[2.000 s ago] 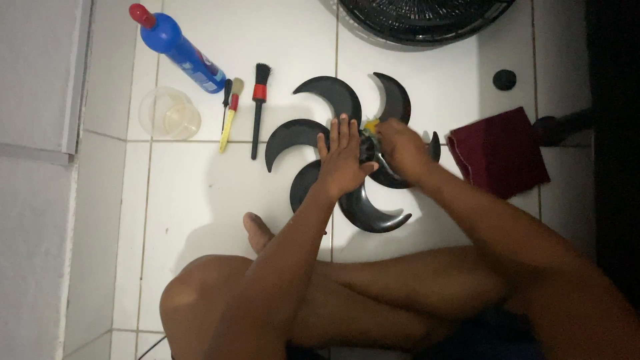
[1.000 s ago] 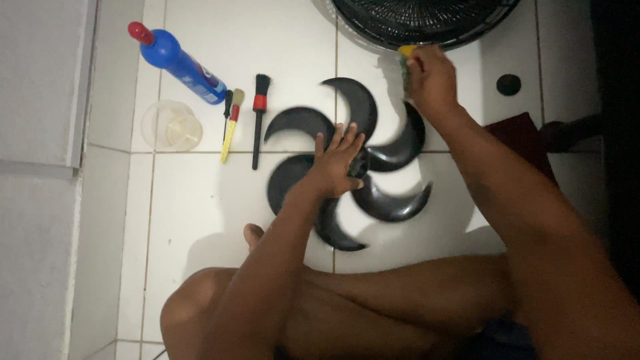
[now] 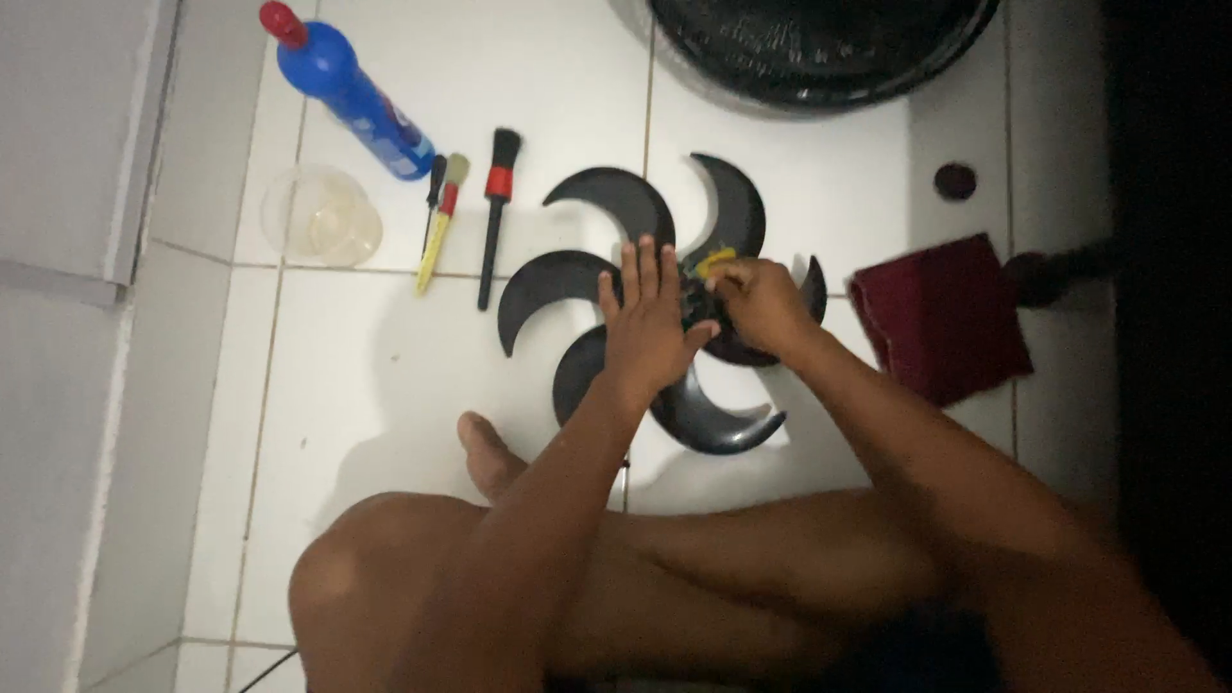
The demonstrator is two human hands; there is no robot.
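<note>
A black plastic fan blade rotor (image 3: 720,419) with several curved blades lies on the white tiled floor in front of my crossed legs. My left hand (image 3: 650,322) is spread flat on it, just left of the hub, with the thumb by the hub. Pinched in the fingers of my right hand (image 3: 765,303) is a small yellow and green sponge (image 3: 714,262), which is at the blade roots by the upper right of the hub. My fingers hide part of the sponge and the hub.
Left of the rotor lie a black brush with a red band (image 3: 499,183), a yellow-handled brush (image 3: 438,245), a thin dark tool (image 3: 434,183), a clear plastic cup (image 3: 327,221) and a blue bottle (image 3: 361,101). A black fan grille (image 3: 818,43), a dark round cap (image 3: 955,181) and a folded maroon cloth (image 3: 943,318) are beyond and right.
One second ago my right hand held the sponge near the fan grille; it has come back down to the hub. The rotor has turned under my left hand.
</note>
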